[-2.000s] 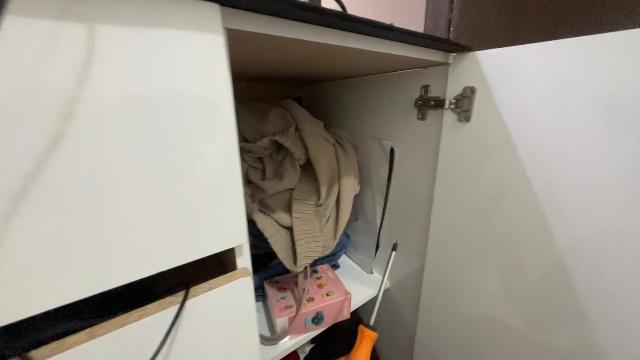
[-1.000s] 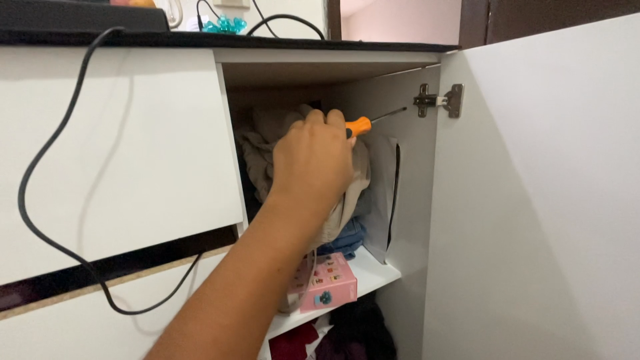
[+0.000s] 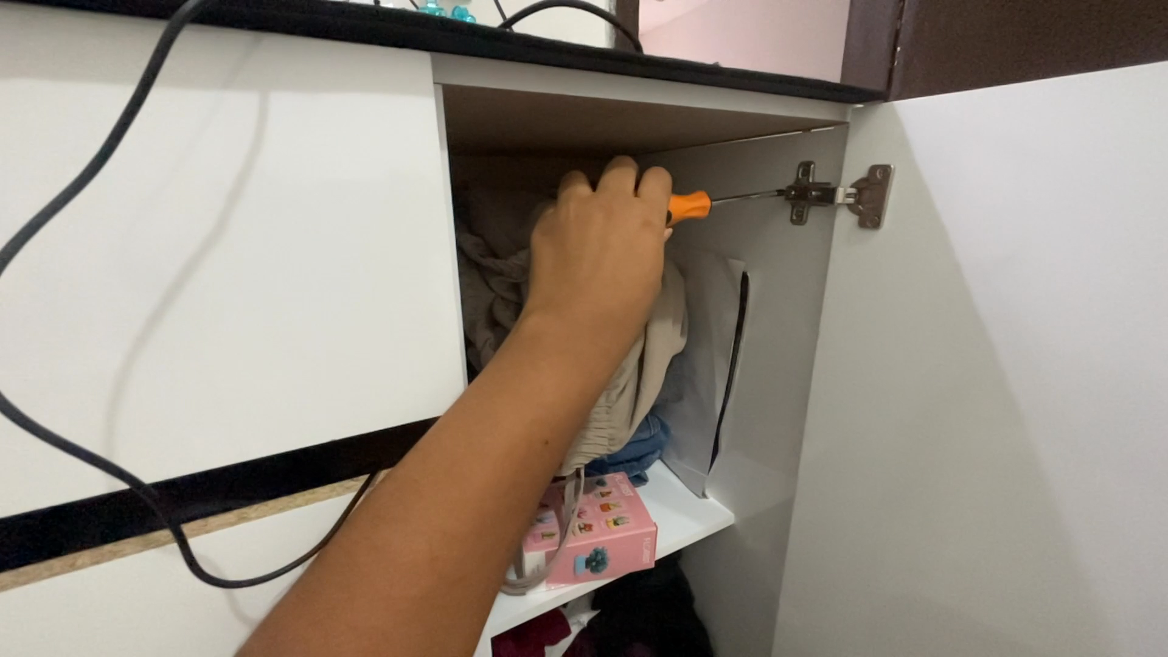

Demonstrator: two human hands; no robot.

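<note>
My left hand (image 3: 607, 233) reaches into the open cabinet compartment, closed around the orange handle of a screwdriver (image 3: 691, 206). Its thin metal shaft points right, and the tip meets the mounting plate of a metal cabinet hinge (image 3: 803, 193) on the inner side wall. The hinge's other end is fixed to the open white door (image 3: 995, 365). Behind and below the hand hang bunched beige clothes (image 3: 662, 338). The grip inside the fingers is mostly hidden. My right hand is not in view.
Folded blue denim (image 3: 639, 447) and a pink printed box (image 3: 607, 538) rest on the white shelf (image 3: 698, 520). A white sheet-like item (image 3: 707, 365) leans at the side wall. A black cable (image 3: 100, 151) loops across the drawer fronts at left.
Two seconds ago the screwdriver showed low by the shelf; one second ago my left hand held it short of the hinge. Now its tip is at the hinge plate.
</note>
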